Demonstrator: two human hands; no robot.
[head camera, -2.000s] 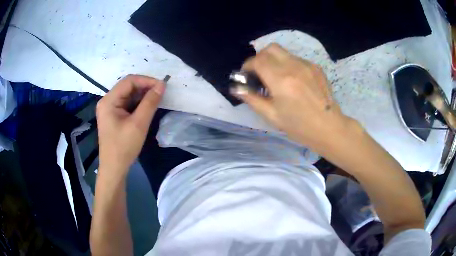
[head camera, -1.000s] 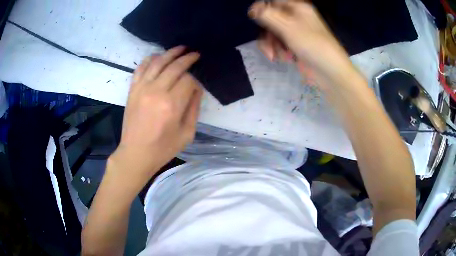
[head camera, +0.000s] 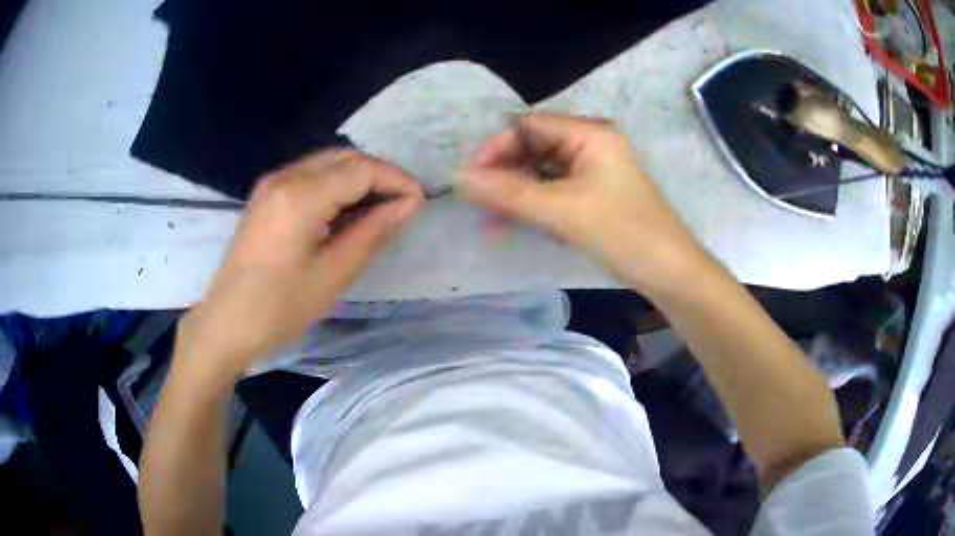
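Observation:
My left hand (head camera: 304, 230) pinches a thin black stay tape (head camera: 115, 199). The tape trails left across the white table cover, and its short end pokes out between my two hands. My right hand (head camera: 560, 188) is just right of that end, blurred, fingers curled together; I cannot tell whether it holds anything. A black cut panel (head camera: 346, 52) with a curved notch lies flat beyond my hands. Part of its lower edge is hidden behind my left hand.
The iron (head camera: 770, 126) with a silver rim and wooden handle rests on the white cover (head camera: 628, 115) at right, its cord running off right. A red basket rim (head camera: 927, 73) is at upper right. Clear plastic (head camera: 503, 312) lies at the table's front edge by my waist.
My left hand has left the panel and my right hand has come down towards me, beside it. The view has shifted, so the iron appears higher and further left.

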